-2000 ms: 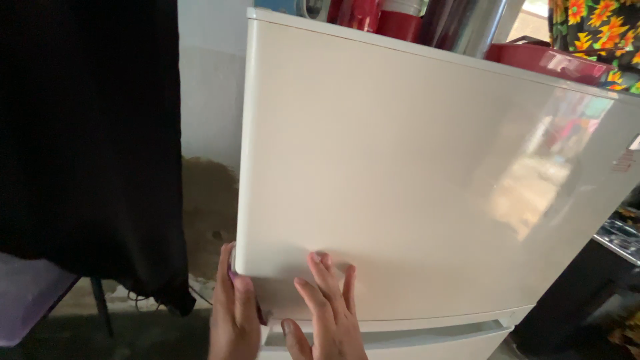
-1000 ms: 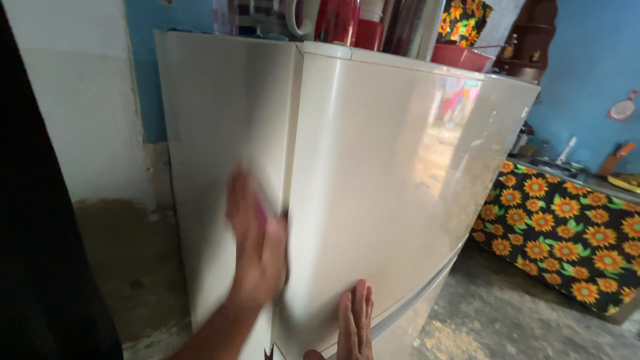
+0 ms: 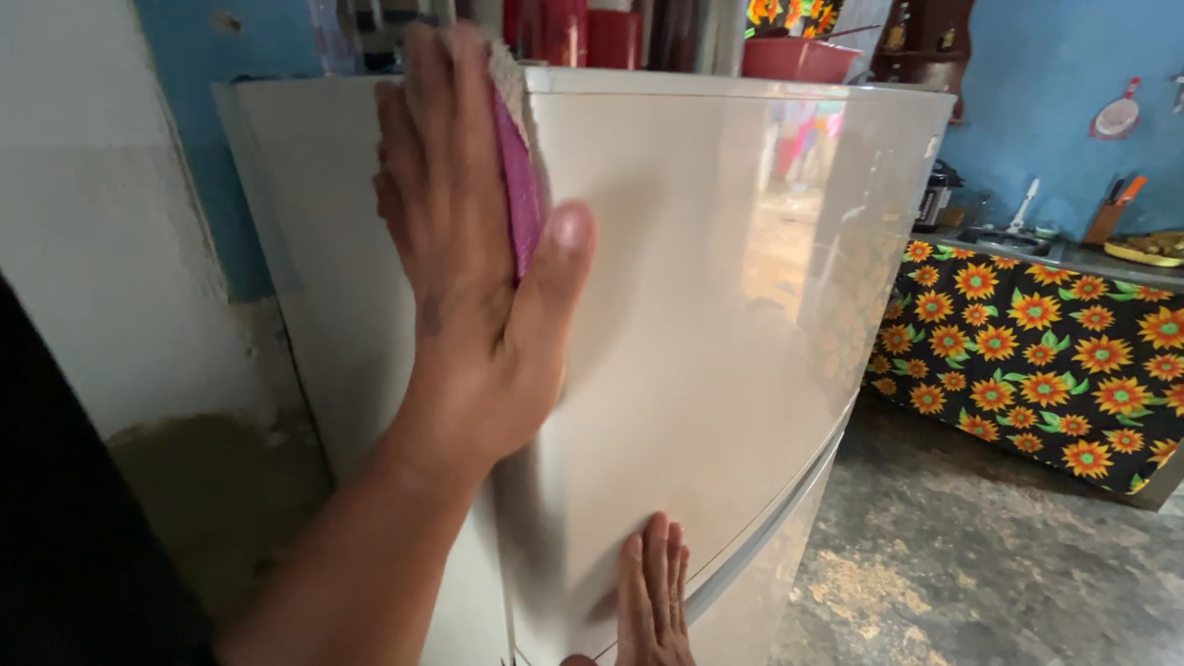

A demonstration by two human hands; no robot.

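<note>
A white refrigerator [image 3: 666,351] fills the middle of the view, its upper door meeting the side panel [image 3: 314,231] at a vertical edge. My left hand [image 3: 472,250] lies flat near the top of that edge, over a purple and pale cloth or sponge [image 3: 521,185] pressed between palm and fridge; most of the cloth is hidden. Low on the upper door, close to the grey handle strip [image 3: 758,546], my right hand [image 3: 655,592] rests with its fingers together and nothing visible in it.
Red containers [image 3: 613,37] and a red plastic basin [image 3: 800,60] stand on top of the fridge. To the right is a counter with a sink [image 3: 1004,240] and a sunflower-print curtain [image 3: 1045,361]. A wall [image 3: 74,231] and dark fabric [image 3: 55,518] are at the left.
My left hand has moved up along the fridge's edge with the cloth, from low at the door's corner. My right hand stays low on the door. The view has swung toward the fridge's side.
</note>
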